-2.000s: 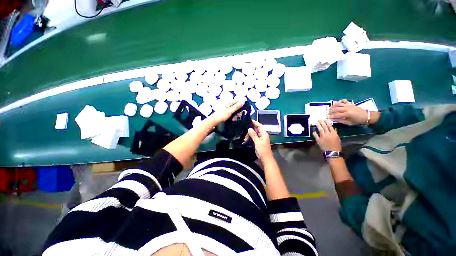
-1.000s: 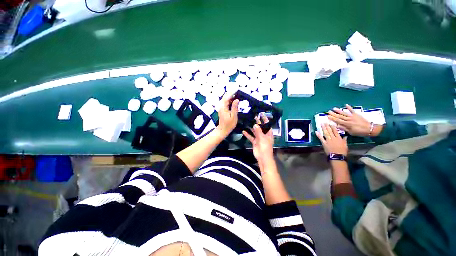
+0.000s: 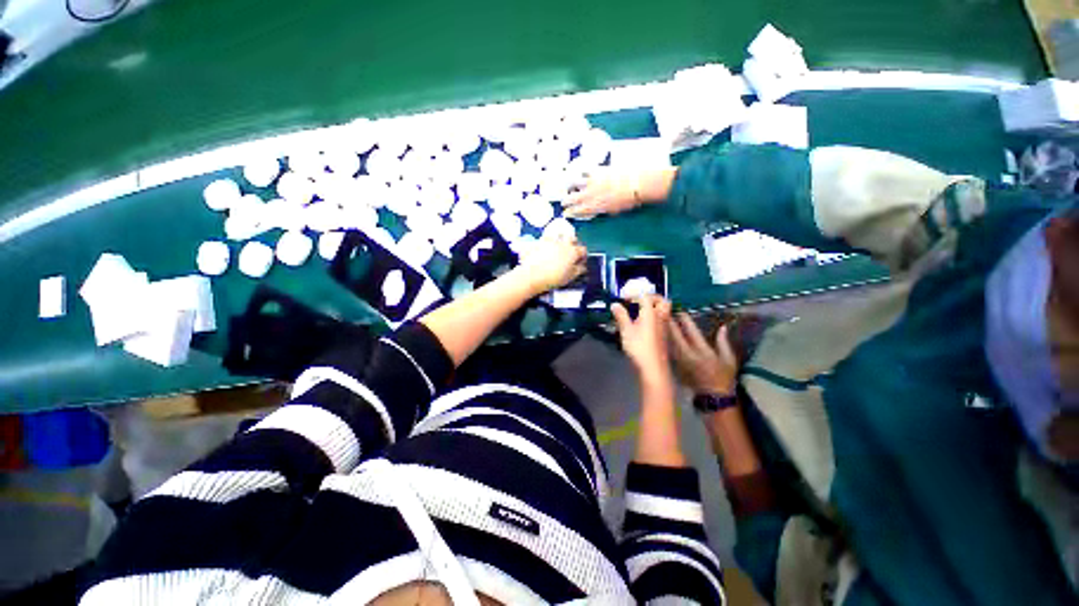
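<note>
My left hand is over the near edge of the spread of small white rounded products; its fingers are bunched, and I cannot tell whether they hold a piece. My right hand is at the near rim of an open white box with a black inside, with a white piece in it; its grip is unclear. Another open box is just left of that one, partly behind my left hand. A black insert lies left of my left hand. A second insert with a cut-out lies further left.
A worker in green reaches one hand across to the products; their other hand is beside my right hand. White boxes and a black insert pile lie left. More white boxes stand at the back right.
The black insert is no longer between my hands. My left hand is over the products' edge and my right hand at the box. The neighbour's arm has reached left to the products. The view has shifted.
</note>
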